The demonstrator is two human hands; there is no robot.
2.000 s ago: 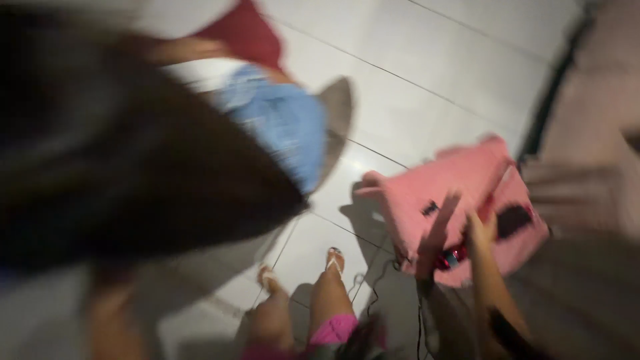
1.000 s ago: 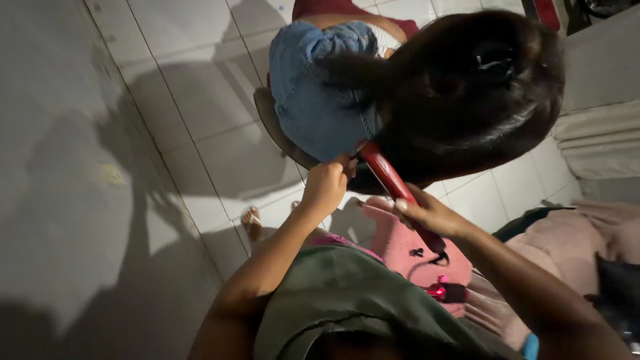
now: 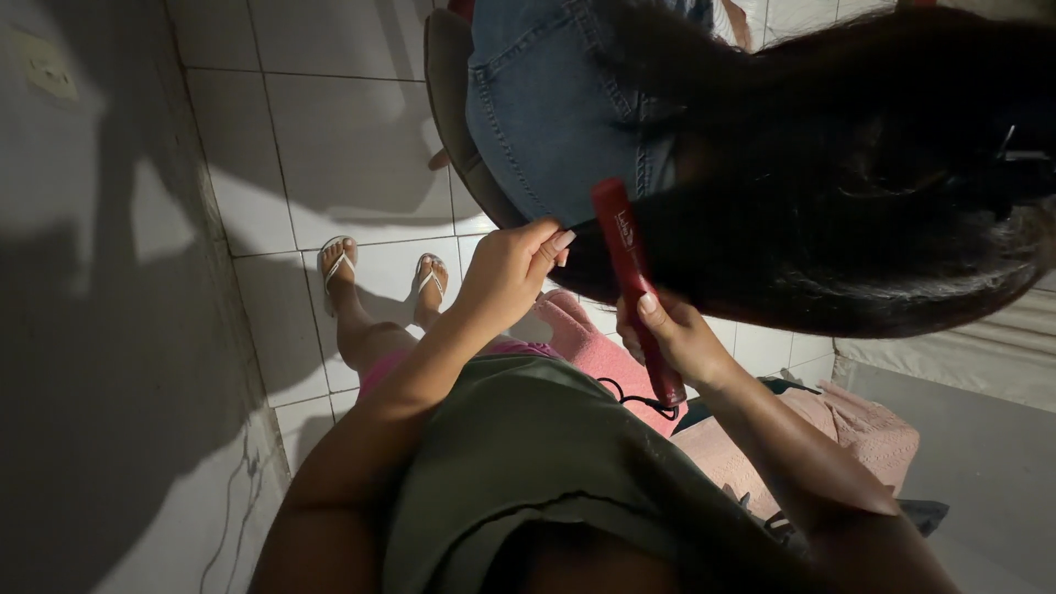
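Note:
A seated person with long dark hair (image 3: pixel 866 190) and denim shorts (image 3: pixel 536 107) is at the upper right. My left hand (image 3: pixel 516 264) pinches the ends of a lock of that hair between thumb and fingers. In my right hand (image 3: pixel 672 334) is a red hair straightener (image 3: pixel 627 256), its upper end lying at the lock just right of my left hand. Whether its plates are closed on the hair cannot be told. A black cord (image 3: pixel 652 403) hangs from its lower end. A hair clip (image 3: pixel 1023 154) shows at the far right of the hair.
A pink towel-like cloth (image 3: pixel 594 351) lies below my right hand. A light pink textured cover (image 3: pixel 866 429) is at the lower right. The seat's rim (image 3: pixel 450 107) curves beside the shorts. A wall (image 3: pixel 99 330) with an outlet (image 3: pixel 45 66) runs along the left.
Two seconds ago my hand was at the pink cloth. Since one second ago the view is closer to the hair, and the straightener stands more upright beside my left hand.

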